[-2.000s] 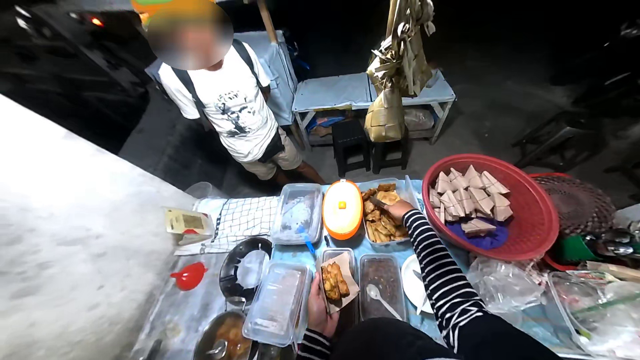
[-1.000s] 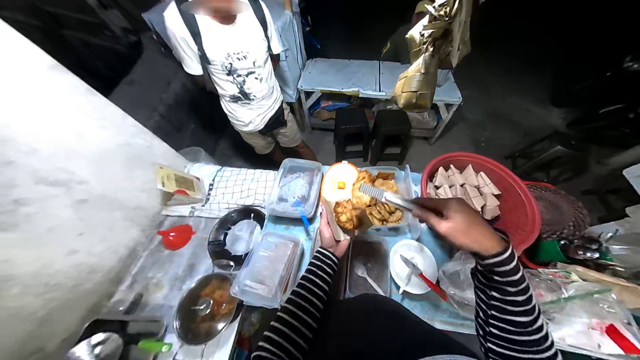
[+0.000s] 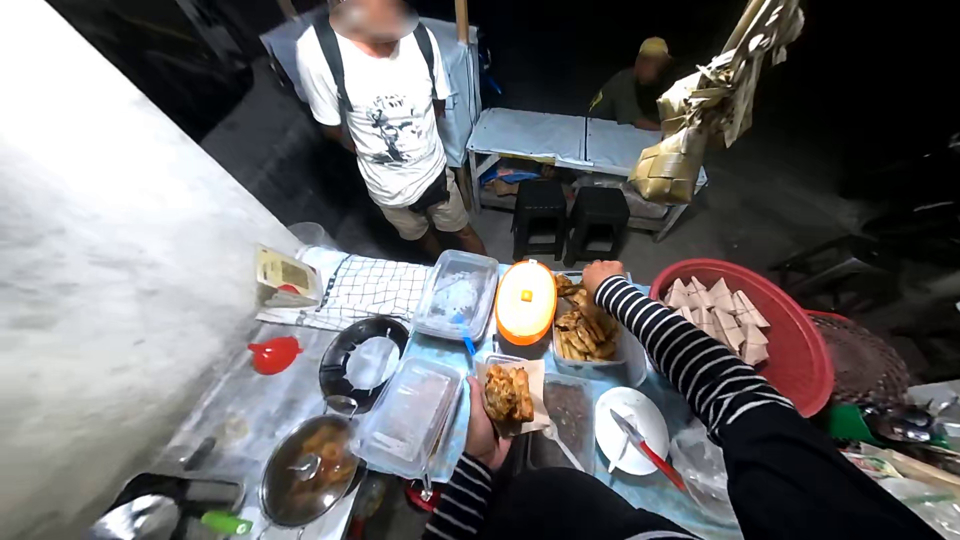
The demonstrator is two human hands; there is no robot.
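Observation:
My left hand (image 3: 484, 429) holds a sheet of brown paper (image 3: 534, 373) with several pieces of fried food (image 3: 508, 393) on it, above the front of the table. My right hand (image 3: 602, 274) is at the far edge of a plastic container of fried food (image 3: 589, 334); what its fingers grip is hidden from this angle. An orange-rimmed lidded container (image 3: 526, 300) stands just left of that food container. Nearer to me, a lidless plastic container of dark sauce (image 3: 568, 412) has a white spoon (image 3: 559, 444) in it. A red-handled knife (image 3: 646, 450) lies across a white plate (image 3: 631, 420).
A red basin (image 3: 806, 352) of paper-wrapped packets (image 3: 720, 311) stands at right. Lidded plastic boxes (image 3: 409, 416), a black pan (image 3: 330, 356) and a glass-lidded pot (image 3: 289, 480) are at left. A person (image 3: 394, 127) stands across the table; another sits behind. Woven pouches (image 3: 667, 169) hang above.
My right hand has moved away from the paper in my left hand to the far side of the food container. The metal tongs seen in it a second ago are no longer distinguishable.

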